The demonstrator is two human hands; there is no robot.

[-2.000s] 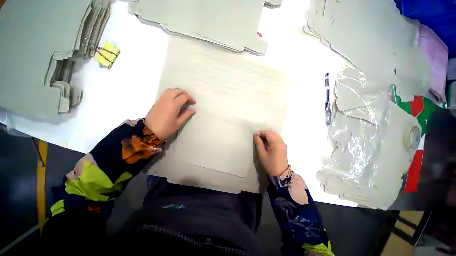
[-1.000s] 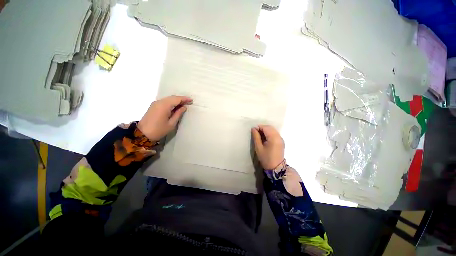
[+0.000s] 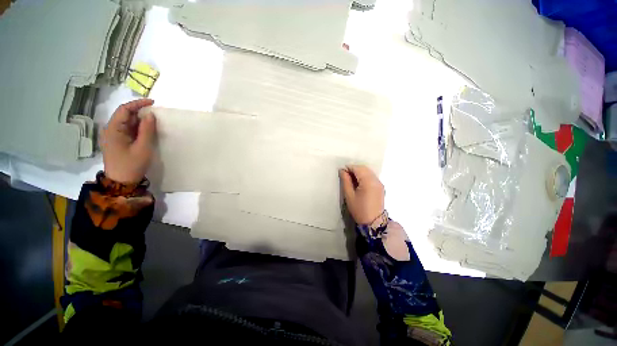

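Note:
A large pale grey cut panel [image 3: 304, 101] lies flat in front of my body, with faint lines across its top. On it lies a smaller grey piece [image 3: 291, 189]. A grey flap [image 3: 196, 152] extends left from it, past the large panel's left edge. My left hand [image 3: 128, 143] pinches the flap's upper left corner between thumb and fingers. My right hand [image 3: 362, 194] has thumb and finger together at the smaller piece's right edge; its fingertips partly hide that edge. Whether flap and smaller piece are one sheet cannot be told.
Notched grey panels [image 3: 47, 74] are stacked at left, beside a yellow-tagged clip [image 3: 143, 79]. More grey panels [image 3: 270, 30] lie at the top and upper right [image 3: 494, 54]. A pen [image 3: 441, 132], clear plastic bag [image 3: 484, 182] and tape roll [image 3: 558, 181] are at right.
My left hand has moved left from the middle of the panel, and the grey flap now stretches out leftward with it. My right hand has stayed almost in place.

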